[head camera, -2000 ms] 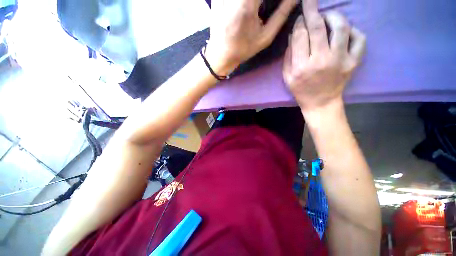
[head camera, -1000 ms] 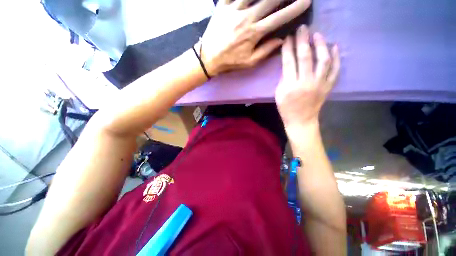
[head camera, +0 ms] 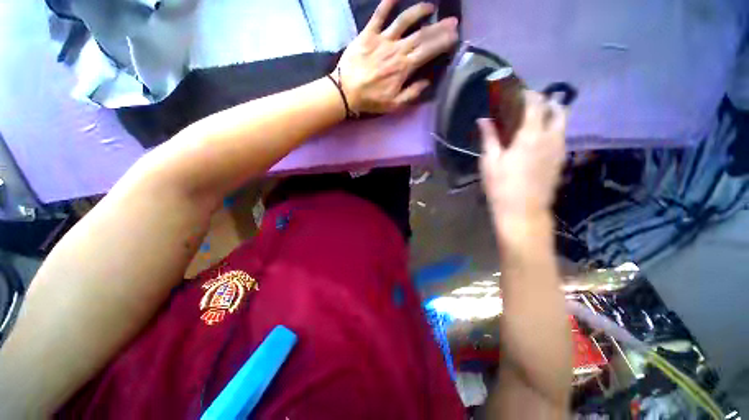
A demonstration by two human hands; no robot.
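A dark cloth strip [head camera: 246, 86] lies along the purple table [head camera: 624, 74], with pale grey-white fusible-backed cloth [head camera: 238, 33] above it and loose folds at the upper left. My left hand [head camera: 394, 61] lies on the dark cloth with fingers spread, holding nothing. My right hand [head camera: 526, 152] is closed round the brown handle of a steam iron [head camera: 468, 102]. The iron stands near the table's front edge, just right of my left hand, and looks slightly blurred. Its soleplate is hidden, so I cannot tell whether it touches the table.
Grey and dark cloth [head camera: 665, 205] hangs or lies in a heap below the table at the right. A red item [head camera: 585, 349] and blue lattice [head camera: 440, 328] show low beside my right forearm. A brown carton [head camera: 215, 238] is partly visible under the table's left side.
My right hand has left the cloth and now holds the iron, which was not in view before. My left hand stays on the dark cloth. The view has shifted, showing more table at left.
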